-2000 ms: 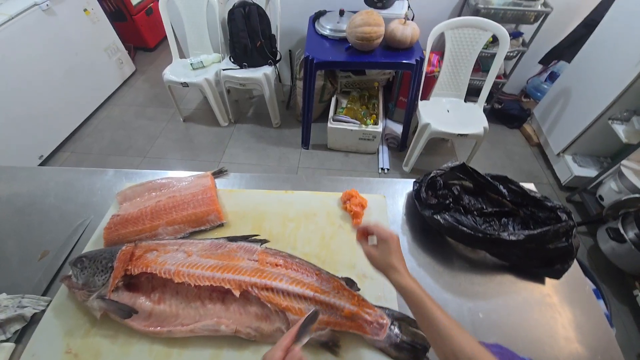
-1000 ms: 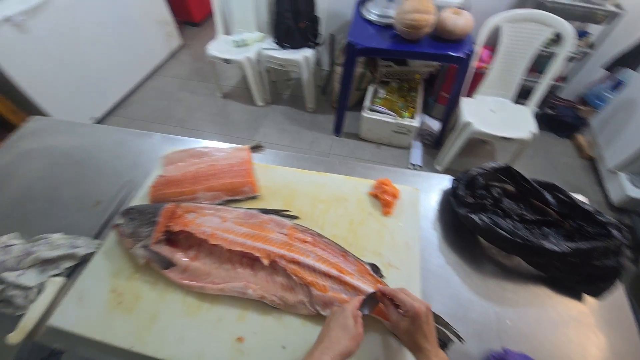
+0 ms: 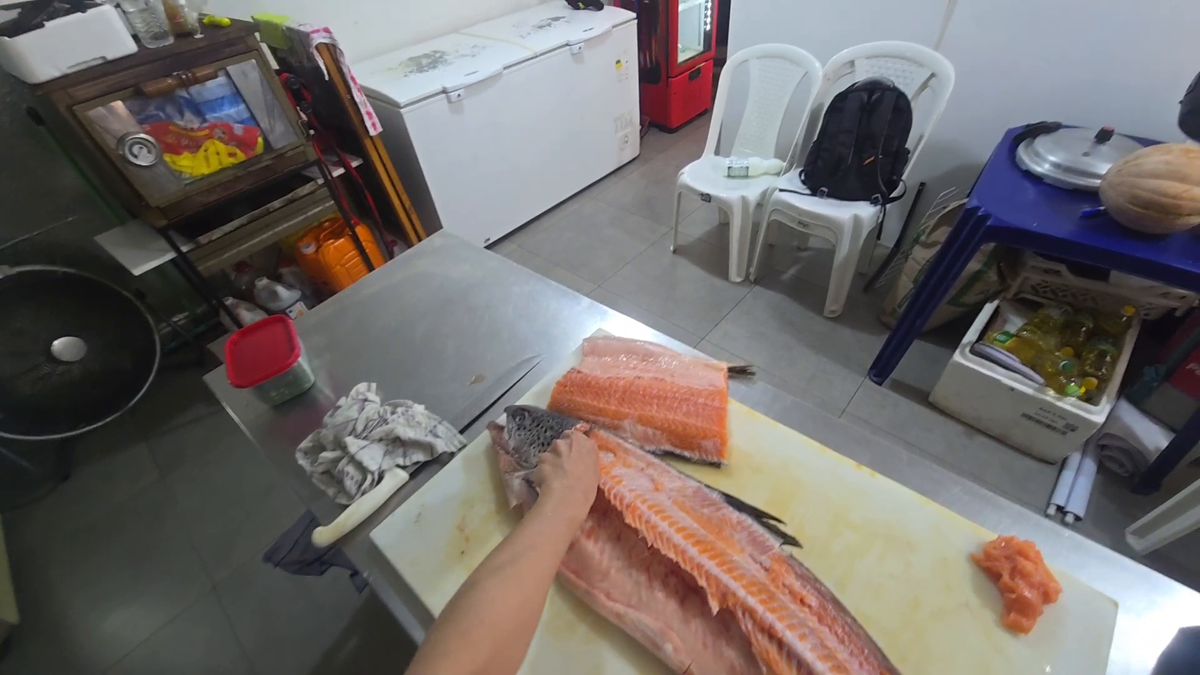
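Observation:
A large salmon (image 3: pixel 712 553), opened along its side with backbone and ribs showing, lies on the white cutting board (image 3: pixel 862 487). My left hand (image 3: pixel 567 469) is on it just behind the dark head (image 3: pixel 536 433), fingers curled into the flesh by the gill area; the fingertips are partly hidden. Beyond the head rests a separate salmon fillet (image 3: pixel 647 394), flesh side up. A small heap of orange flesh scraps (image 3: pixel 1017 579) sits at the board's right. My right hand is out of view, as is the salmon's tail end.
Left of the board are a crumpled cloth (image 3: pixel 375 441), a white handle (image 3: pixel 361 509), a long blade (image 3: pixel 497 394) and a red-lidded container (image 3: pixel 267 358) on the steel table (image 3: pixel 412 291). Past the table stand white chairs (image 3: pixel 750 178), a chest freezer (image 3: pixel 525 122) and a blue table (image 3: pixel 1022 197).
The view has swung left. A second ago both hands were at the salmon's tail end with a blade; now my left hand is at the head and my right hand has left the view.

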